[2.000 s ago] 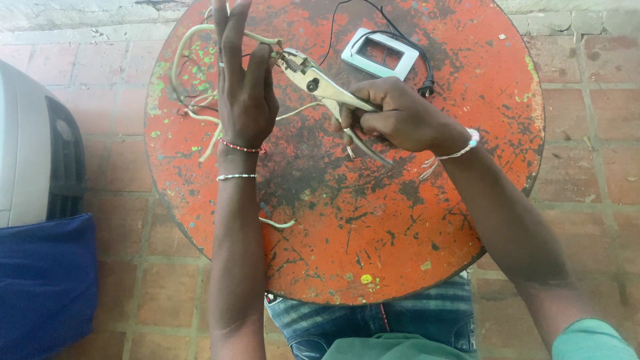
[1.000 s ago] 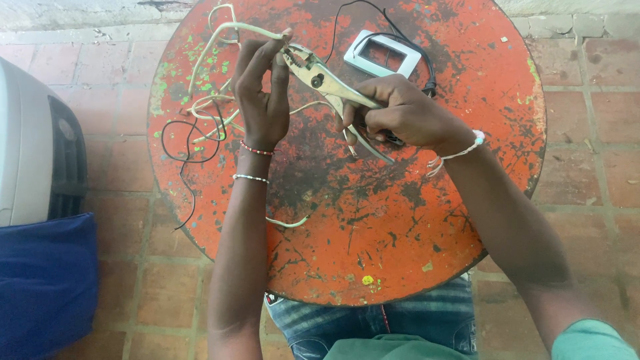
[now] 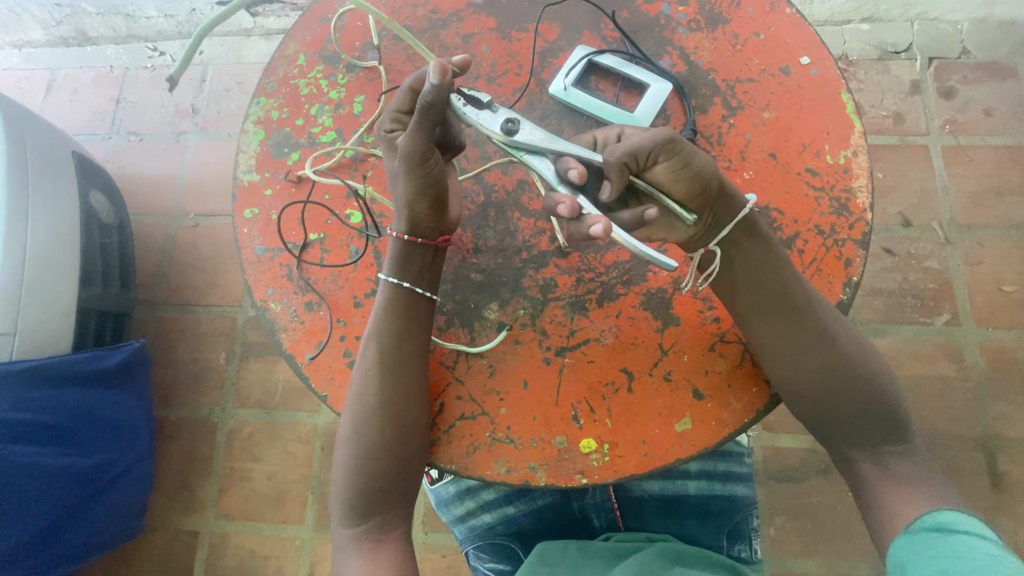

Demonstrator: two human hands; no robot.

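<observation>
My left hand (image 3: 424, 136) pinches a pale insulated cable (image 3: 396, 30) between thumb and fingers near the top of the round table. Just right of those fingertips are the jaws of metal slip-joint pliers (image 3: 510, 126), slightly apart; whether they touch the cable is hard to tell. My right hand (image 3: 656, 180) holds the pliers by both handles, which are spread. Thin pale wires (image 3: 344, 152) run behind my left wrist, and another pale wire end (image 3: 480, 347) lies beside my left forearm. A thin black wire (image 3: 300, 240) lies loosely curled left of that wrist.
The round table (image 3: 528, 416) has worn orange paint. A light rectangular frame (image 3: 610, 86) and a black cord (image 3: 686, 104) lie beyond my right hand. At upper left, a thicker pale cable end (image 3: 180, 72) hangs past the table edge. A blue cloth (image 3: 72, 448) and a grey appliance-like object (image 3: 48, 232) stand left.
The pliers' handles have spread wider in my right hand since a second ago. A thicker cable end now shows at upper left. The curled black wire, seen one second ago, remains left of my wrist.
</observation>
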